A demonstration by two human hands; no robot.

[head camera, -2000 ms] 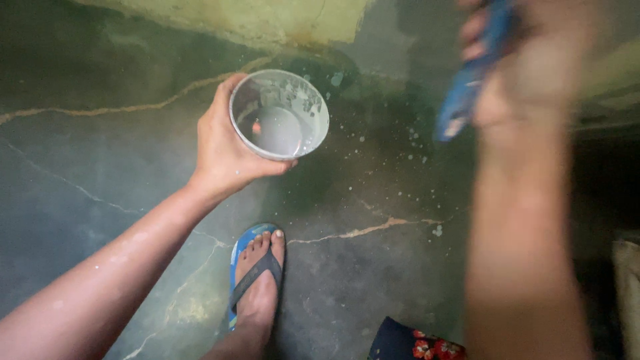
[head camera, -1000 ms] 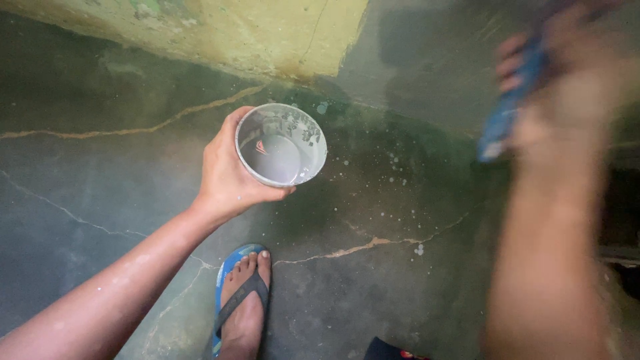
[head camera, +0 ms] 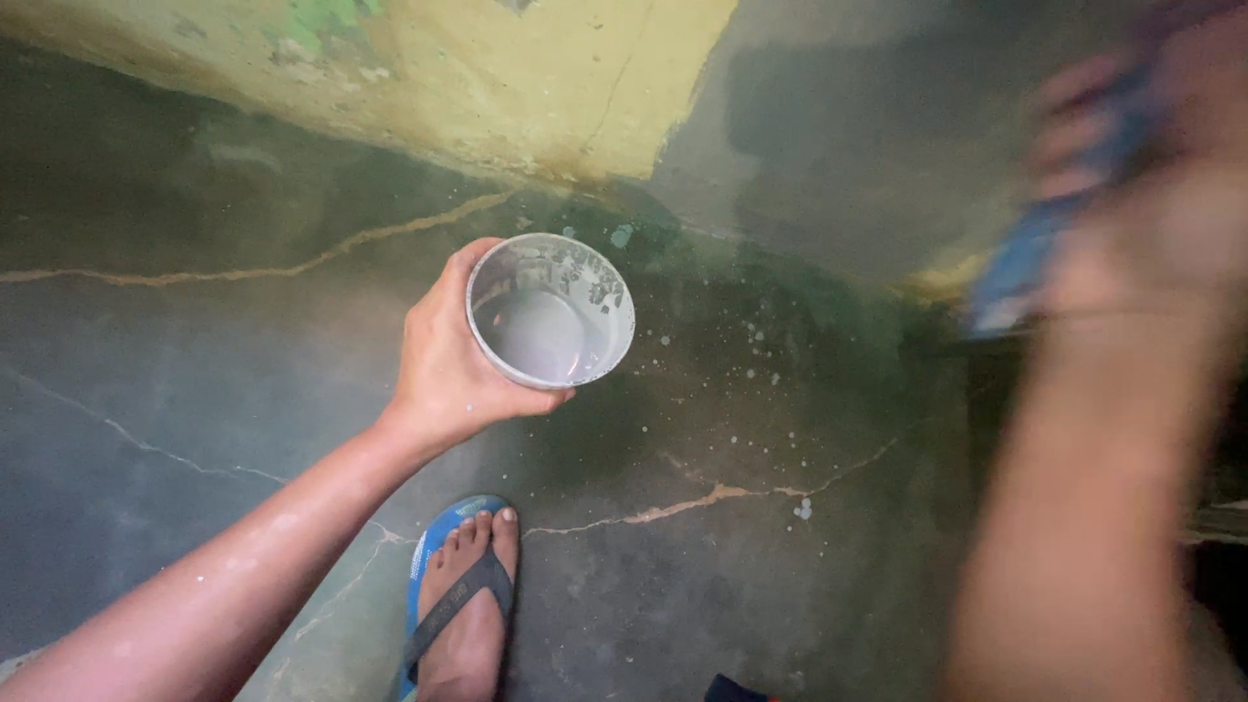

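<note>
My left hand [head camera: 453, 356] is wrapped around the left side of a round plastic tub [head camera: 609, 336], its fingers partly hidden behind the wall. Pale, whitish liquid lies in the bottom of the tub, and grey splotches mark its inner wall. At the upper right, my right hand [head camera: 1121, 195] is blurred, with its fingers closed on a long blue tool [head camera: 1024, 258] that looks like a paintbrush; blur hides its exact form. The tool's pale lower end points down and left, near the lower part of the wall.
A wall, part peeling yellow [head camera: 546, 78] and part grey [head camera: 858, 127], meets the cracked, dark concrete floor [head camera: 682, 595]. Pale drops dot the floor right of the tub. My foot [head camera: 468, 624] in a blue flip-flop [head camera: 421, 575] is below. Dark fabric shows at the bottom edge.
My right hand, holding the blue tool, has moved to the right. My left hand still holds the tub. The view has shifted, showing more of the yellow wall.
</note>
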